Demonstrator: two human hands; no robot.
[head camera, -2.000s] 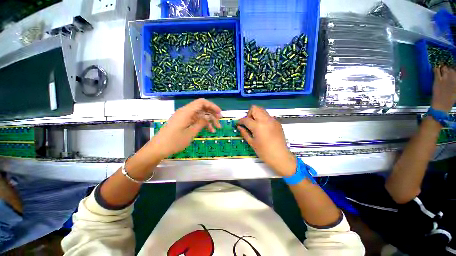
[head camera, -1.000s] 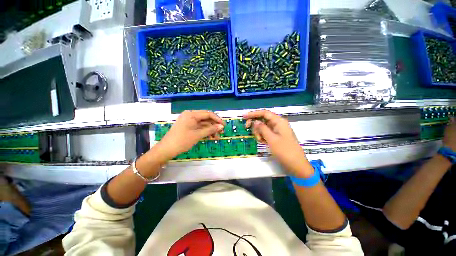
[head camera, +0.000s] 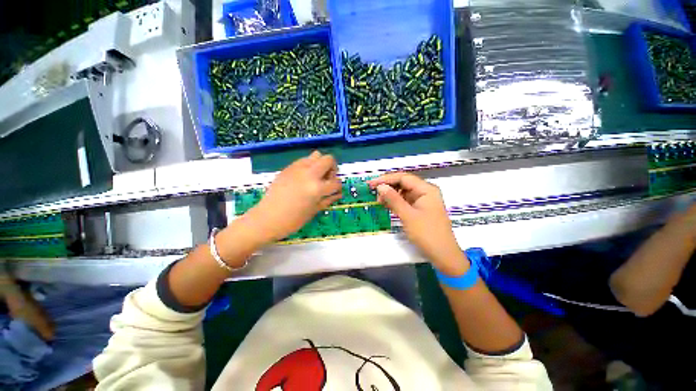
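A green PCB panel (head camera: 343, 220) lies on the conveyor rails in front of me, with a yellowish line along it and small parts on it. My left hand (head camera: 304, 195) is over the panel's upper left part, fingers bent together. My right hand (head camera: 416, 210) is at its upper right edge, thumb and index finger close together. Whether either hand holds a small part is too small to tell. Behind the conveyor, the left blue bin (head camera: 267, 142) and the right blue bin (head camera: 393, 27) hold dark cylinders with yellow-green stripes.
A silvery ribbed stack (head camera: 534, 76) lies right of the bins. A small blue box with a clear bag (head camera: 256, 17) stands behind them. A handwheel (head camera: 139, 140) is at left. Another person's forearm (head camera: 655, 267) is at right, near another board (head camera: 671, 169).
My left hand has moved up and its fingers have drawn together. My right thumb and index finger have come closer. The view has shifted and tilted slightly. The other person's arm has moved lower.
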